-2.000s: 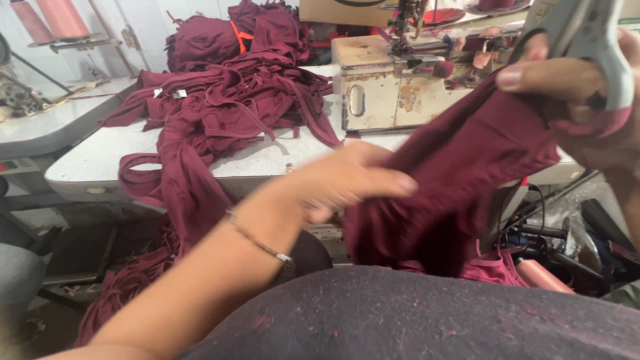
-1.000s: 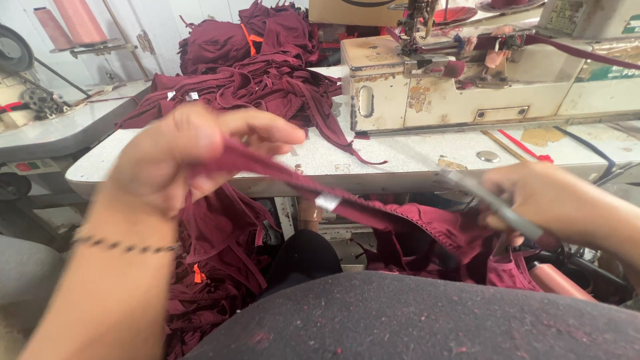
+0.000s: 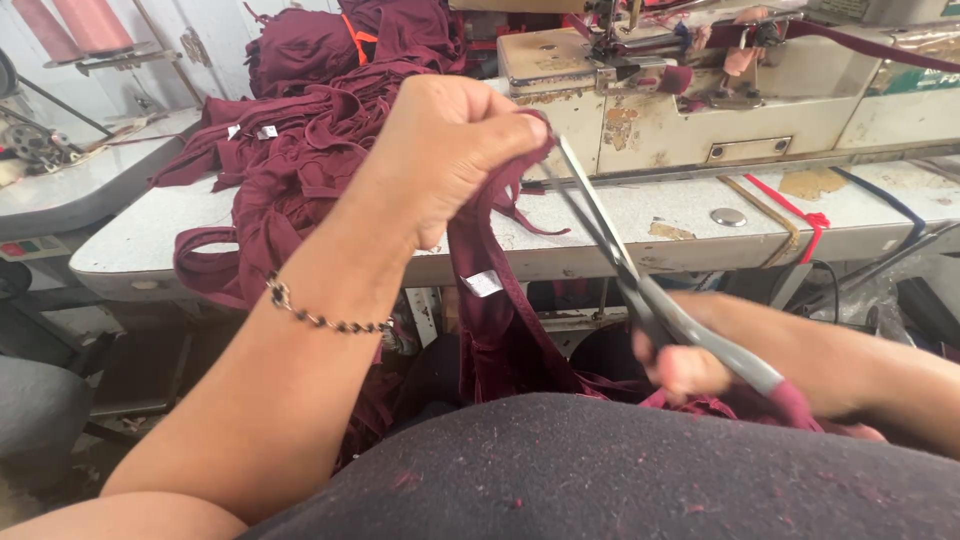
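Note:
My left hand (image 3: 457, 142) pinches the top edge of a maroon fabric garment (image 3: 487, 315) between thumb and fingers, holding it up in front of the table. The garment hangs down to my lap and has a small white label (image 3: 482, 283) on its inner side. My right hand (image 3: 697, 352) grips a pair of metal scissors (image 3: 630, 270) by the handles, one of which is wrapped in maroon. The slightly parted blades point up toward the fabric edge at my left fingertips; whether they touch it cannot be told.
A worn industrial sewing machine (image 3: 675, 112) stands on the white table (image 3: 675, 217). Left of it lies a heap of maroon garments (image 3: 300, 150), partly hanging over the table edge. Coloured bands wrap the table's front edge at right. Pink thread cones (image 3: 97, 26) stand at upper left.
My left hand has moved right and up with the garment, which now hangs down instead of stretching sideways between my hands. The scissors now point up at the fabric edge by my left fingers.

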